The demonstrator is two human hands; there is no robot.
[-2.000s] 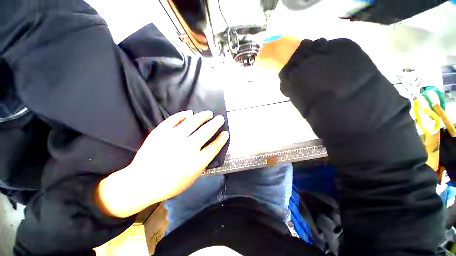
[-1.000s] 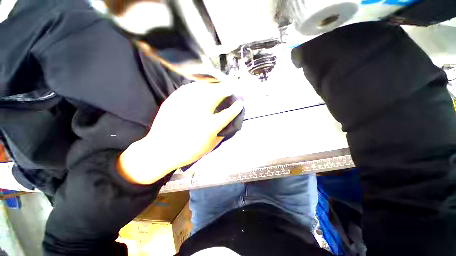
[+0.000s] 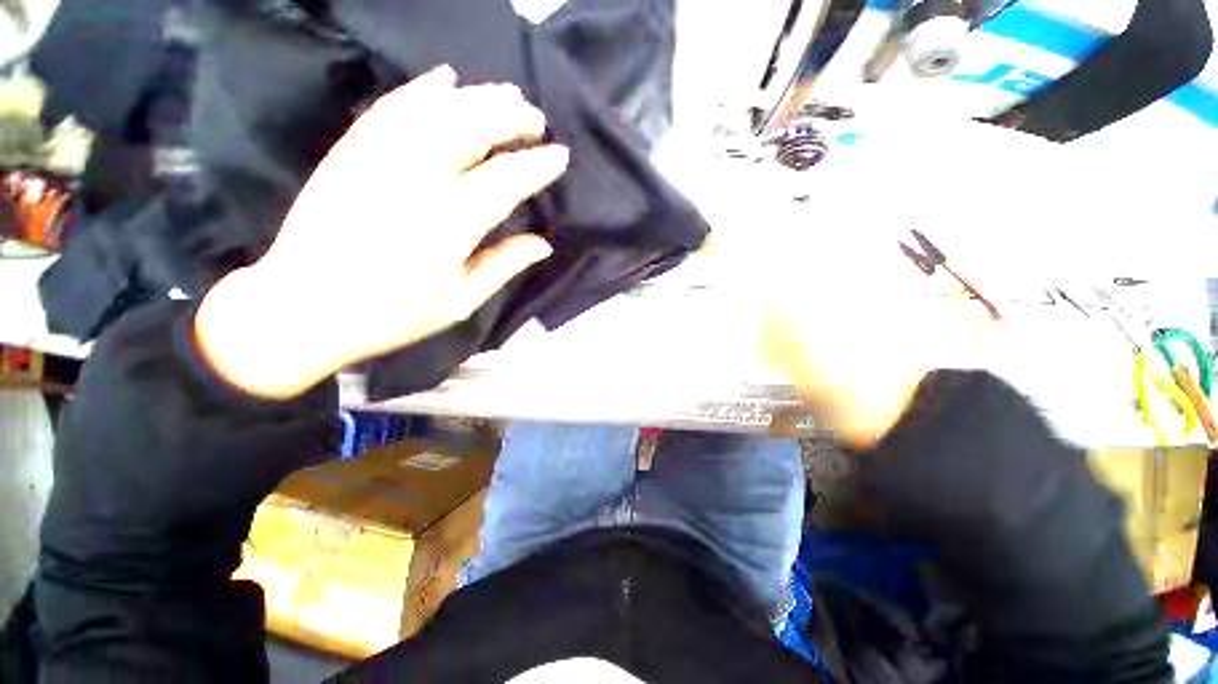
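Note:
The dark garment [image 3: 608, 201] lies bunched on the left part of the white table, with one corner pointing right below the machine head. My left hand [image 3: 401, 221] lies on top of it, palm down, fingers apart and slightly bent; no cloth is clearly seen gripped. My right hand [image 3: 835, 368] is over the table near the front edge, right of the garment corner. It is blurred and washed out by glare, so its fingers and any hold on the corner cannot be made out. The presser foot area [image 3: 801, 150] shows no cloth under it.
Open snips [image 3: 951, 274] lie right of the needle area. Scissors with yellow and green handles [image 3: 1162, 388] lie at the right end. The ruler-marked table edge [image 3: 721, 412] runs above my lap. A cardboard box [image 3: 361, 535] stands below left.
My right hand has come away from the machine head, down toward the table's front edge. My left hand and the garment lie farther from the machine head. The snips have come into view.

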